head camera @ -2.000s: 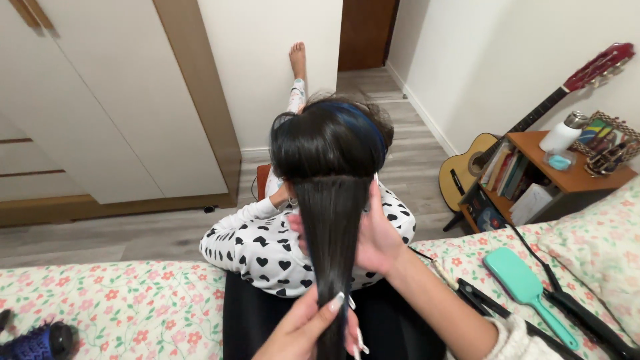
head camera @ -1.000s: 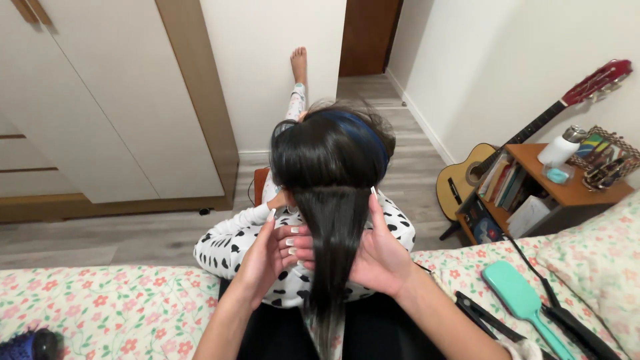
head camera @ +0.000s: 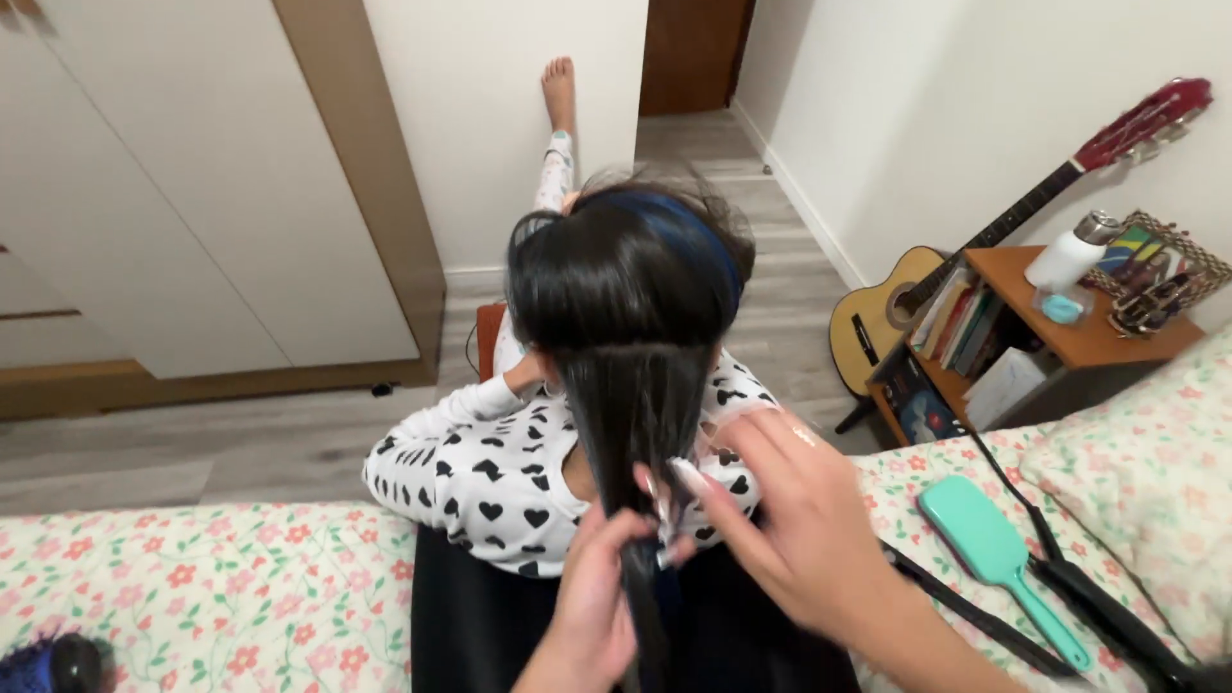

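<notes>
A person sits with their back to me, in a white top with black hearts point(head camera: 491, 510). Their long dark hair point(head camera: 635, 404) is parted across the back of the head, with blue strands point(head camera: 679, 226) in the upper part. My left hand point(head camera: 602, 577) is closed around the lower length of the hair, below the nape. Just right of it, my right hand point(head camera: 789, 510) is raised beside the hair, fingers bent and spread, thumb near the strands; it looks blurred. Whether its fingertips touch any strands cannot be told.
On the floral bedding point(head camera: 221, 597) at right lie a turquoise paddle brush point(head camera: 972, 529), a black corded styling tool point(head camera: 1107, 606) and another black tool point(head camera: 982, 616). A blue round brush point(head camera: 48, 664) is at lower left. An acoustic guitar point(head camera: 885, 308) stands by a wooden shelf point(head camera: 1107, 346) holding a bottle point(head camera: 1070, 252).
Both hands were open under the hair a second ago. Since then the left has closed around the hair lower down, and the right has come off its underside to the right side.
</notes>
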